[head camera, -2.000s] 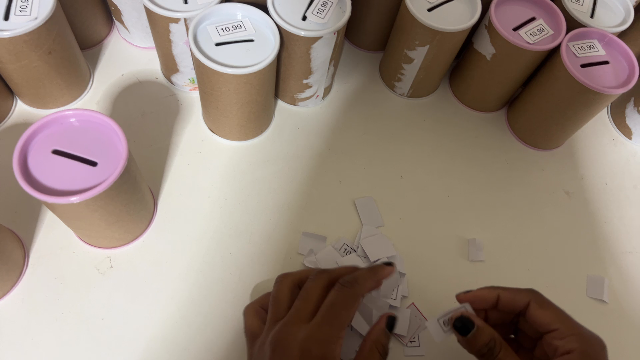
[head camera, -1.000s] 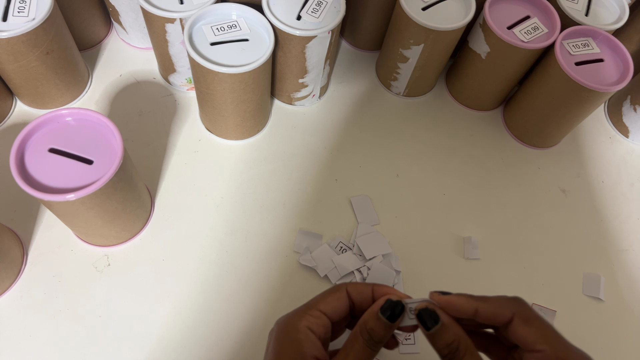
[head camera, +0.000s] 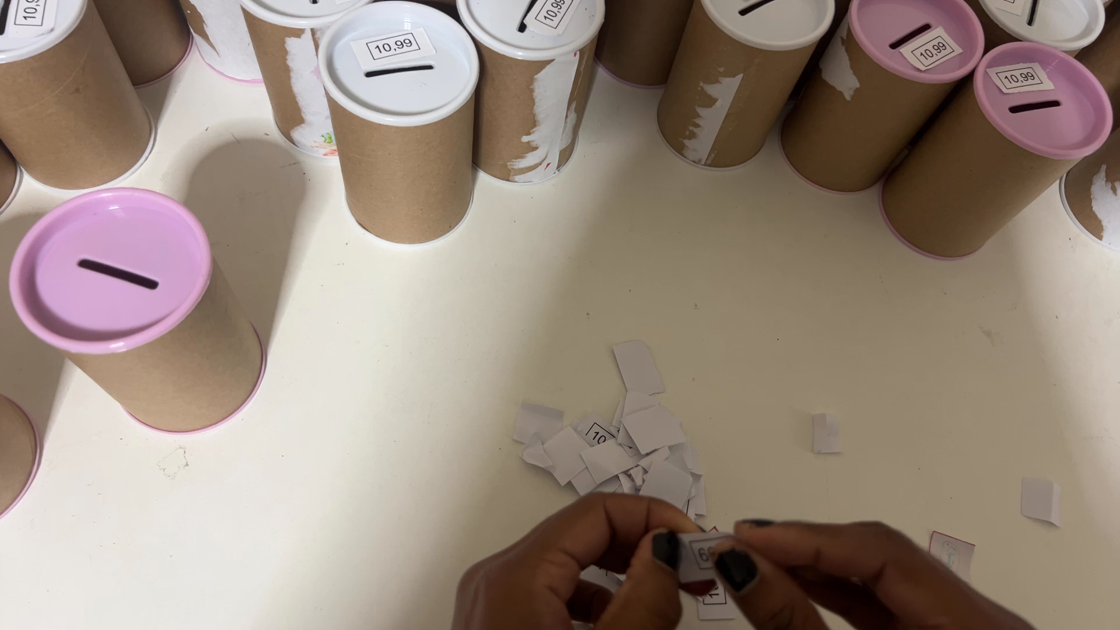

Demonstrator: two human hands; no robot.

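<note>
Between the thumbs and fingertips of both hands, near the bottom edge, is a small white paper price label with a boxed print. My left hand pinches its left side, and my right hand has thumb and forefinger at its right side. Just beyond my left hand lies a loose pile of small paper labels, mostly blank side up. A cardboard money tin with a pink slotted lid stands at the left, with no label on its lid. A tin with a white lid bears a price label.
More cardboard tins with white or pink lids stand in a row along the far side, several with price labels and torn white paper remnants. Single paper pieces lie right of the pile, on the white tabletop.
My left hand has left the paper pile and come over to the label at my right hand. Both hands now hold that label together.
</note>
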